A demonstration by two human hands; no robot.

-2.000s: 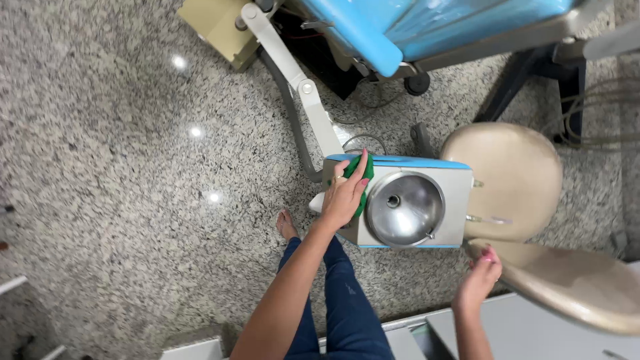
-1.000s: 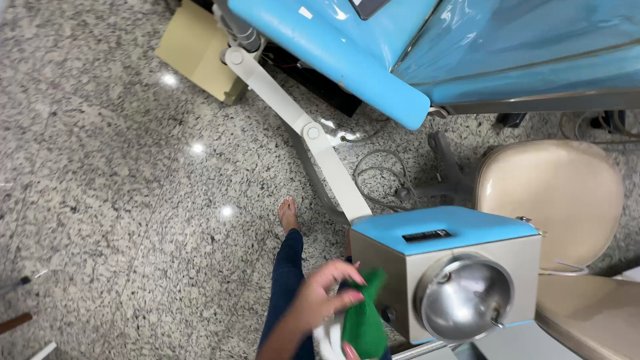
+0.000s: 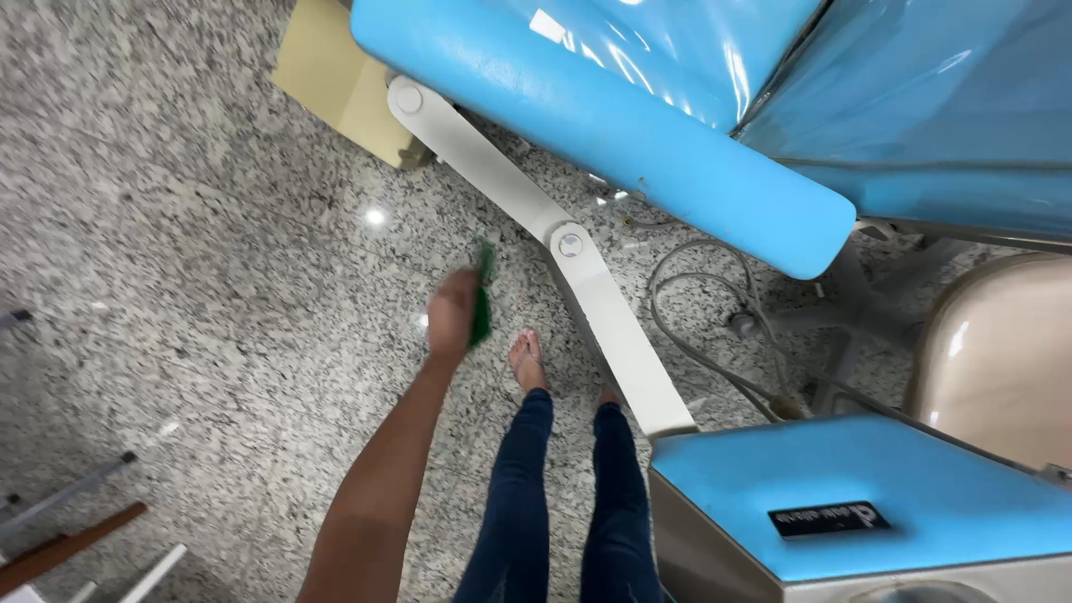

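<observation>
My left hand [image 3: 452,310], blurred by motion, grips a green cloth [image 3: 481,310] above the speckled floor, left of a jointed white arm [image 3: 620,335]. That arm links the area beside the dental chair to a blue-topped spittoon unit [image 3: 863,486] at the lower right. The padded blue armrest [image 3: 603,134] of the chair crosses the top of the view. My right hand is out of view.
A cream box-like unit [image 3: 343,84] stands on the floor at the upper left. A beige stool seat [image 3: 997,360] is at the right. Loose grey cables [image 3: 703,360] lie between stool and white arm. Furniture legs [image 3: 75,494] show at the lower left.
My left hand, earlier on the spittoon unit with the green cloth, is now away from it, left of the white arm. My right hand has left the view. The view has shifted toward the chair.
</observation>
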